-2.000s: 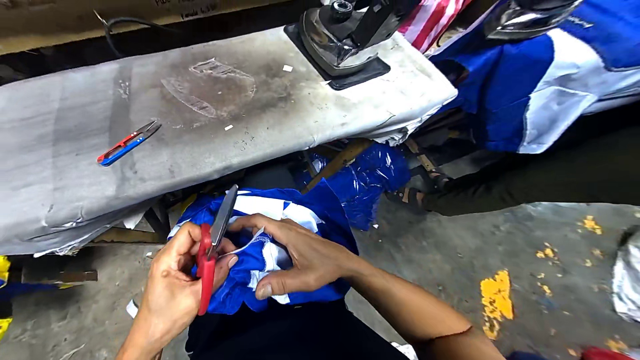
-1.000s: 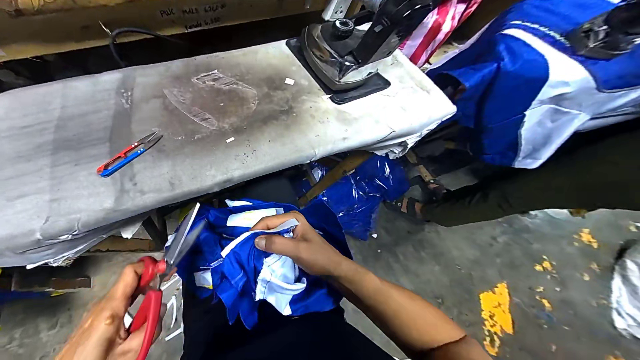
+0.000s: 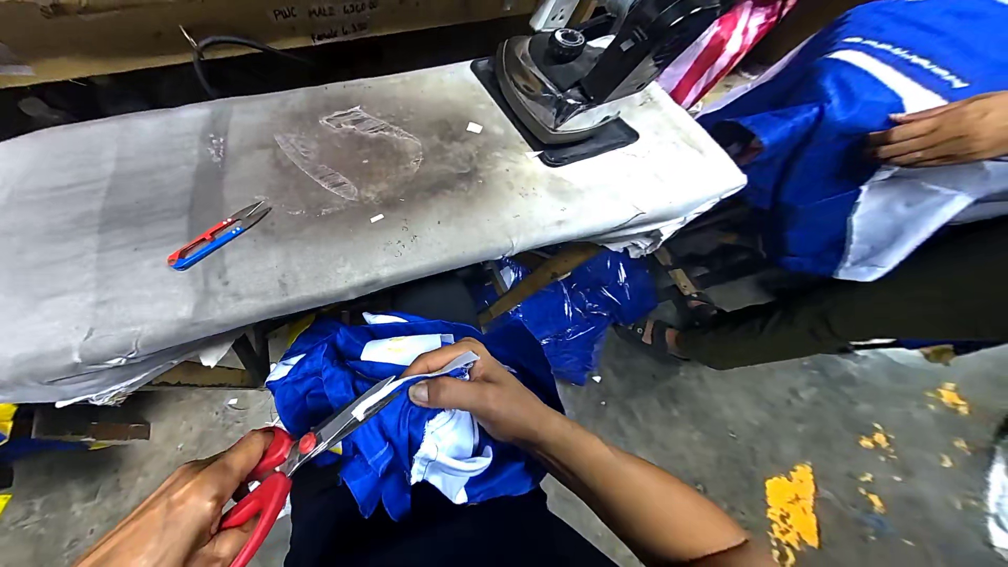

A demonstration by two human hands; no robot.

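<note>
My left hand (image 3: pixel 209 496) holds red-handled scissors (image 3: pixel 303 457), their blades pointing up and right at a white edge of the cloth. Between the thumb and fingers of my right hand (image 3: pixel 472 390) is a folded white and blue edge of a garment. The rest of that blue and white garment (image 3: pixel 378 457) lies bunched over my lap, below both hands. Thread snips (image 3: pixel 219 235) with red and blue handles rest on the grey cloth-covered table.
An iron (image 3: pixel 551 87) stands on a dark pad (image 3: pixel 591 146) on the padded table (image 3: pixel 441 213). Blue plastic-wrapped goods (image 3: pixel 583 307) lie beneath it. At the right, another person's hand (image 3: pixel 945 130) rests on a blue and white garment (image 3: pixel 819 173).
The scissors, upright by the cloth at first and then drawn off to the left, now have their blades at the held edge. Another person's hand has come into view at the right.
</note>
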